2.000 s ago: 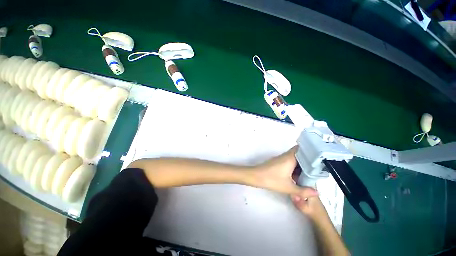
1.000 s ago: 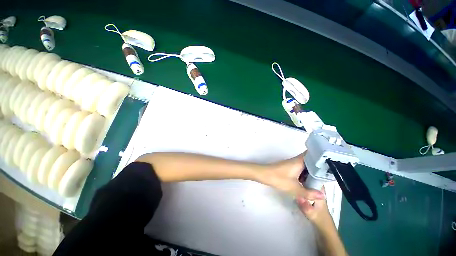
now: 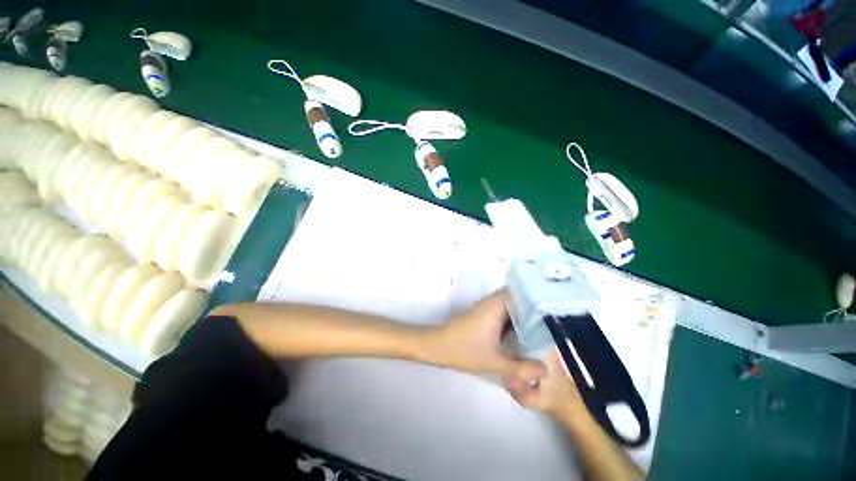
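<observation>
A white device with a boxy grey-white head (image 3: 554,287), a thin dark rod tip (image 3: 489,190) at its far end and a black slotted arm (image 3: 596,371) stands over the white board. My left hand (image 3: 474,333) comes from the left and is closed around the device under its head. My right hand (image 3: 549,383) comes from the lower right; its fingers are curled and meet my left fingers below the head. The black arm partly covers my right hand, so its hold cannot be told.
Cream ovals (image 3: 178,225) stand in long rows at left. The green belt (image 3: 526,103) runs behind, carrying spaced cream domed parts (image 3: 436,124) with cord loops and printed cylinders (image 3: 433,169). The white board (image 3: 375,249) lies under my hands. A pale rail (image 3: 812,338) is at right.
My hands and the device have moved left over the board, and the rod tip now shows. The belt items have shifted right in view. The camera view has also shifted slightly.
</observation>
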